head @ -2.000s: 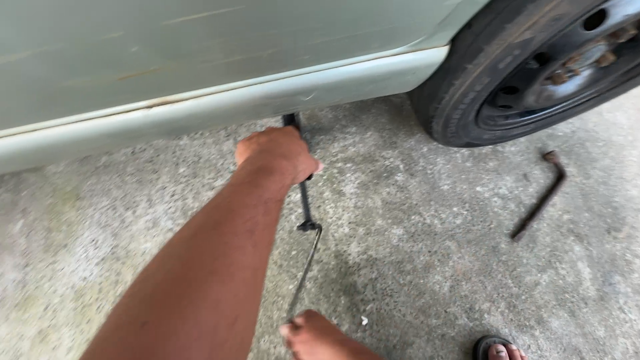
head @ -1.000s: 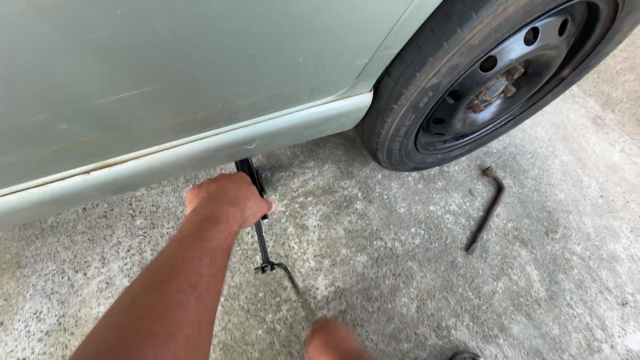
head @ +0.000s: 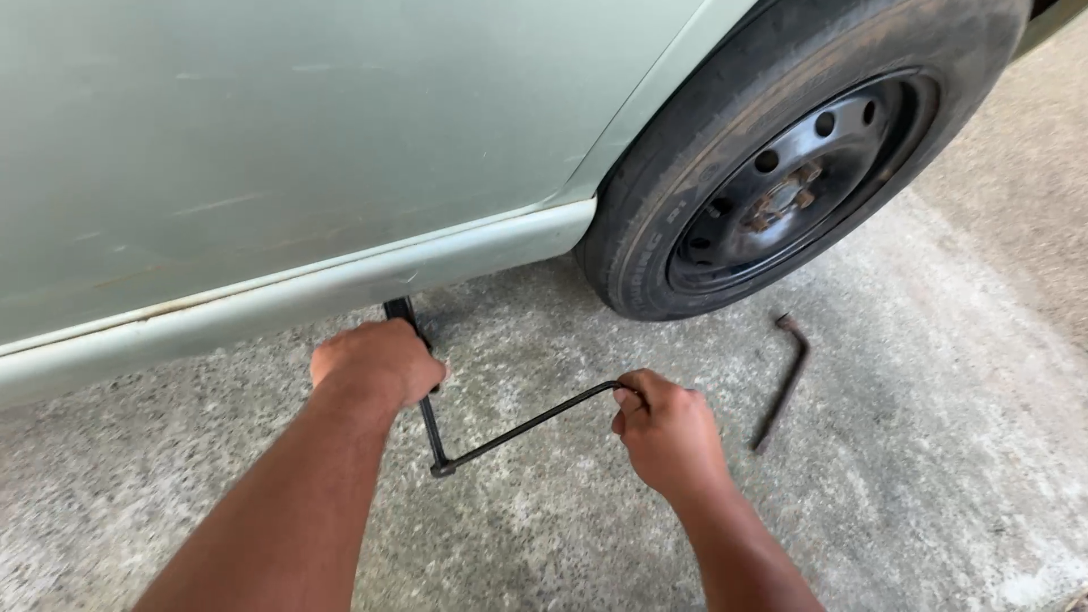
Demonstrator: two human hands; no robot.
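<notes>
Under the sill of a pale green car [head: 476,255] stands a black car jack [head: 399,309], mostly hidden by my left hand [head: 374,361], which is closed around it. From the jack a dark rod [head: 433,432] comes toward me and meets a bent metal crank handle [head: 535,420] at a joint. My right hand [head: 671,429] grips the far end of this crank, to the right of the jack. An L-shaped lug wrench [head: 786,382], brown with rust, lies on the concrete to the right of my right hand.
A black steel wheel [head: 790,187] with rusty lug nuts and its tire [head: 637,212] are at the upper right, beside the car's sill. Rough concrete floor [head: 544,527] spreads below the car, with a browner surface at the far right.
My right hand has swung the crank handle from pointing toward me out to the right. My left hand stays at the jack. The view has shifted, showing more of the wheel.
</notes>
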